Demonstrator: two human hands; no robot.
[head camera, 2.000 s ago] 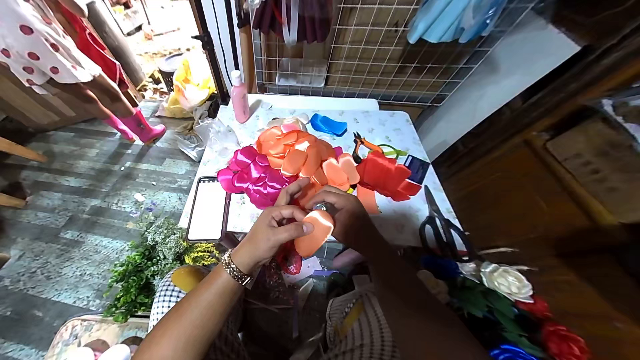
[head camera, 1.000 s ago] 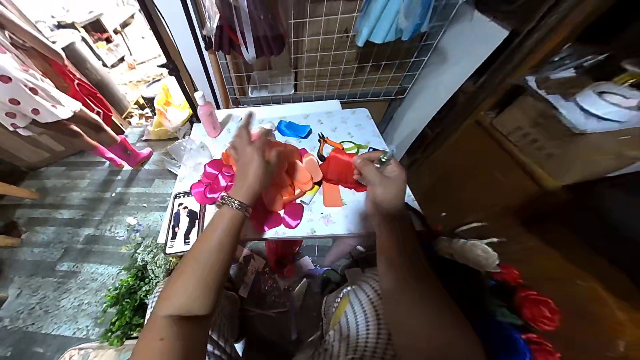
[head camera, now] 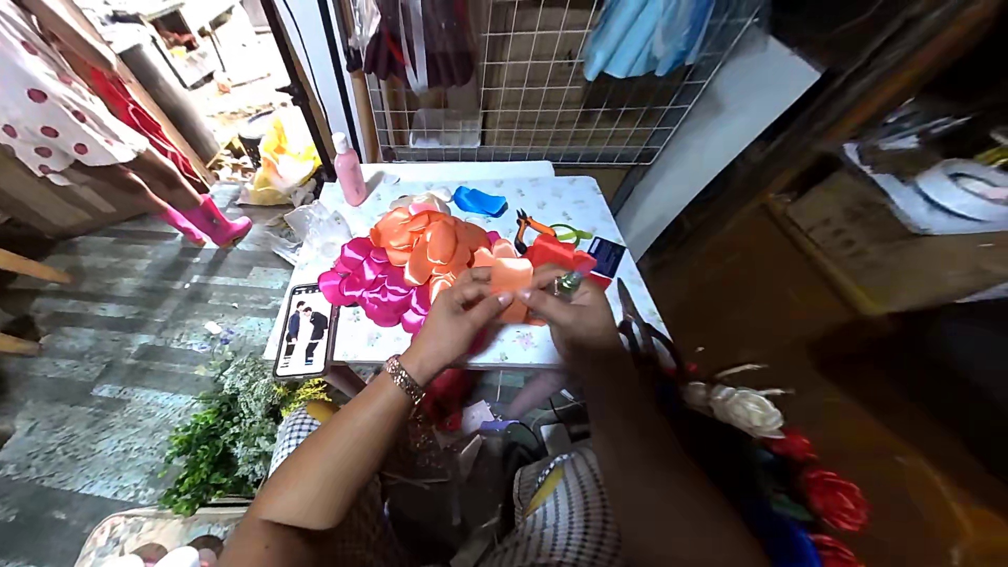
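Both my hands meet above the front of a small white table (head camera: 512, 346), pinching one light orange fabric petal (head camera: 511, 276) by its lower edge. My left hand (head camera: 465, 315), with a bracelet at the wrist, grips its left side. The petal's right side is in my right hand (head camera: 573, 309), which also holds a small greenish, shiny object (head camera: 567, 283), too unclear to name. Left of my hands lie orange petals (head camera: 429, 240) and magenta petals (head camera: 374, 283) in piles. Red petals (head camera: 555, 253) lie just behind my right hand, near orange-handled pliers (head camera: 535, 227).
A pink bottle (head camera: 349, 172) and blue petals (head camera: 480, 201) stand and lie toward the back. A phone (head camera: 305, 329) lies at the left edge, dark-handled scissors (head camera: 642, 323) at the right edge. Artificial roses (head camera: 748, 409) are at lower right, greenery (head camera: 224, 425) at lower left. A person in pink boots (head camera: 216, 222) stands left.
My left hand has come back from over the petal pile and my right hand has moved in from the right. They now meet at one orange petal. The phone screen was blank two seconds ago.
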